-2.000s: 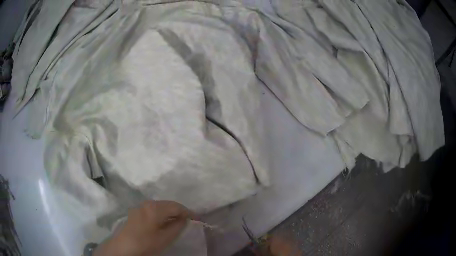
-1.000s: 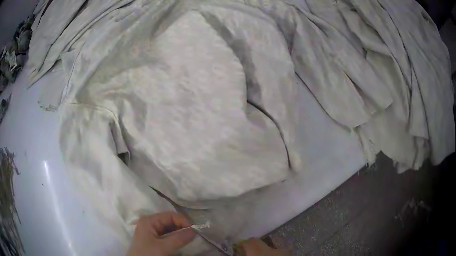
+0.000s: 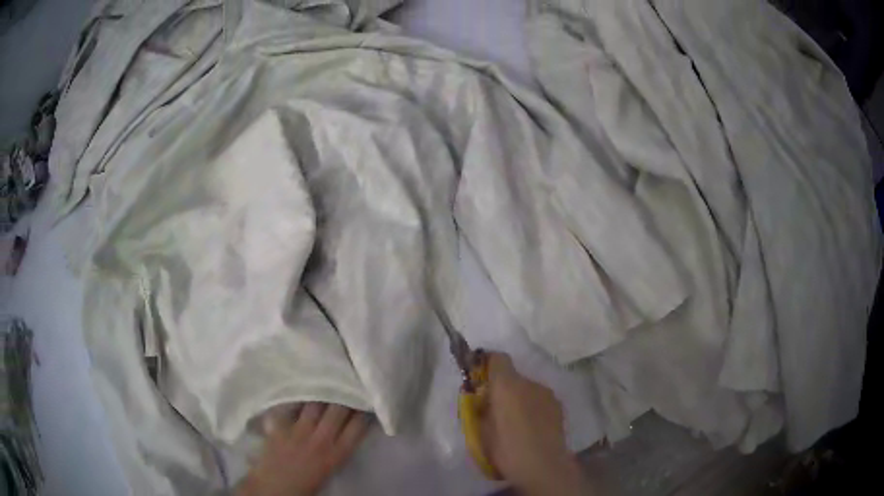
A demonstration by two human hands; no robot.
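Note:
A pale grey-green garment piece point(image 3: 242, 223) lies rumpled across the white table in front of me. My left hand point(image 3: 310, 446) is at its lower edge, with the fingertips tucked under the cloth; whether they grip it cannot be told. My right hand point(image 3: 528, 426) holds scissors point(image 3: 472, 397) with yellow handles, to the right of the garment's lower corner. The slim blades point up and left, beside the garment's right edge, and look nearly closed. No thread end can be made out at the blades.
More of the same pale cloth point(image 3: 795, 232) hangs over the right table edge. Thin greenish strips point(image 3: 17, 407) lie at the far left, with small dark bundled parts point(image 3: 24, 165) above them. The white table point(image 3: 58, 310) shows at left. Thread scraps lie on the grey floor point(image 3: 669, 455).
My left hand has gone from pinching a thread end to under the cloth edge. My right hand has moved up with the scissors, now clearly in view. The garment's lower part has shifted and bunched.

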